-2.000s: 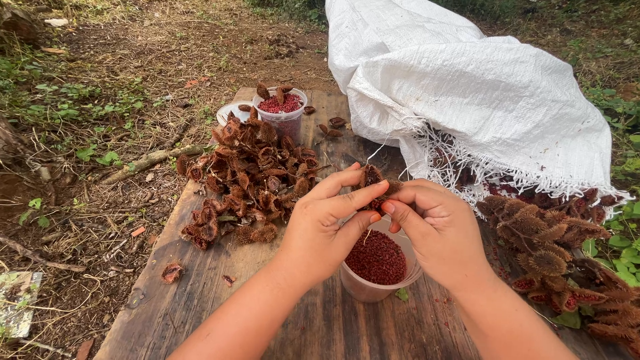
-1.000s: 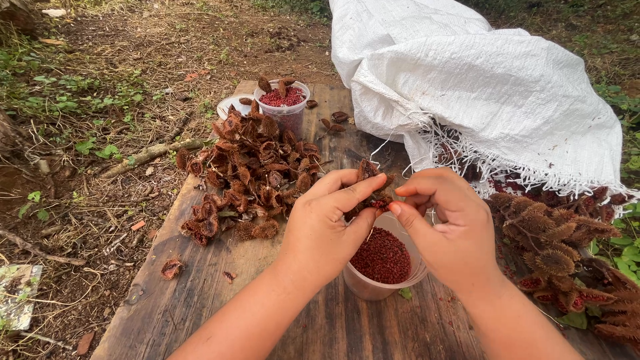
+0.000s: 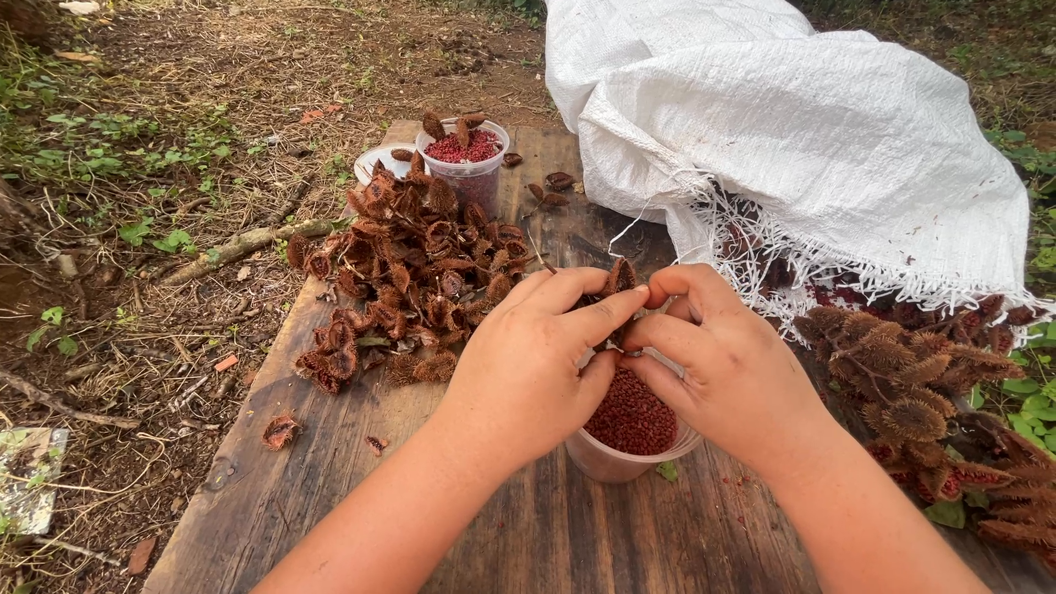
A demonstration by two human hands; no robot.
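A brown, spiny annatto pod (image 3: pixel 620 279) with a thin stem is pinched in my left hand (image 3: pixel 540 355). My right hand (image 3: pixel 726 359) has its fingertips against the pod from the other side; the fingers partly hide it. Directly below both hands stands a clear plastic tub (image 3: pixel 610 466) holding small red seeds (image 3: pixel 631 417). Left of my hands lies a heap of opened, brown pod husks (image 3: pixel 421 272). On the right, clusters of spiny pods (image 3: pixel 912 412), some split with red seeds showing, lie beside the board's edge.
A second plastic tub (image 3: pixel 477 177) with red seeds and a few pods on top stands at the back, next to a round lid (image 3: pixel 384 162). A white woven sack (image 3: pixel 792 140) with frayed edges covers the back right of the wooden board (image 3: pixel 330 478). Single husks (image 3: pixel 280 431) lie around.
My hands stay over the tub and keep hold of a pod. The right fingertips have closed in against it, and the pod's tip now points more upright between the hands.
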